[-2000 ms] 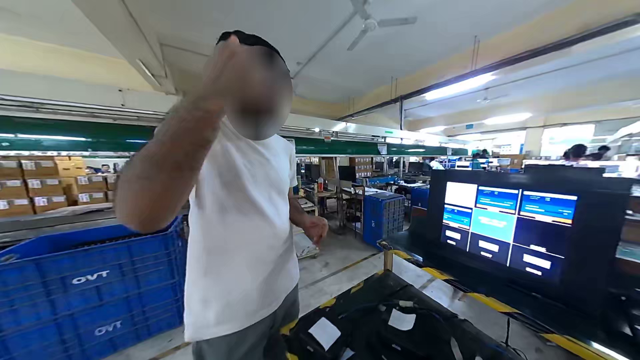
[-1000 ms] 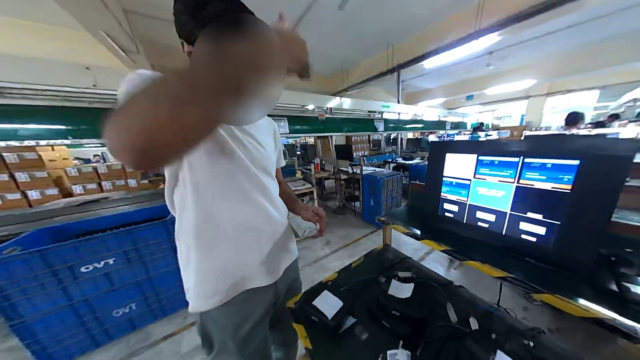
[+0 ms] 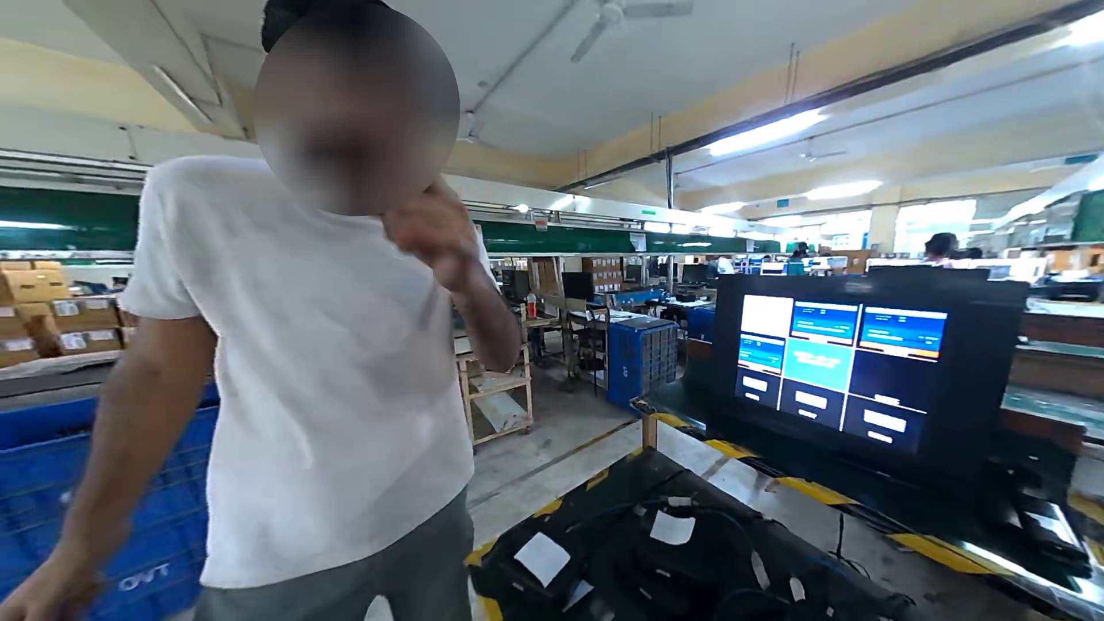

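Neither of my hands shows in the head view. Another person (image 3: 328,388) in a white T-shirt and grey trousers stands close in front, left of centre. One hand of that person is raised near the chin, and the other hangs at the lower left. Black cables and dark devices (image 3: 664,561) with white paper labels (image 3: 542,559) lie on a black-topped table (image 3: 660,466) edged with yellow-black tape. Beyond it on the right stands a lit monitor (image 3: 818,366) with a grid of panels.
Blue plastic crates (image 3: 164,517) stand at the left, with cardboard boxes (image 3: 82,323) behind. A blue crate stack (image 3: 641,358) and a wooden rack (image 3: 498,397) stand further back along the floor aisle. Other people are far off at the right.
The other person has come nearer. The arm that was raised across the face has dropped to the side, and the other hand has risen to the chin.
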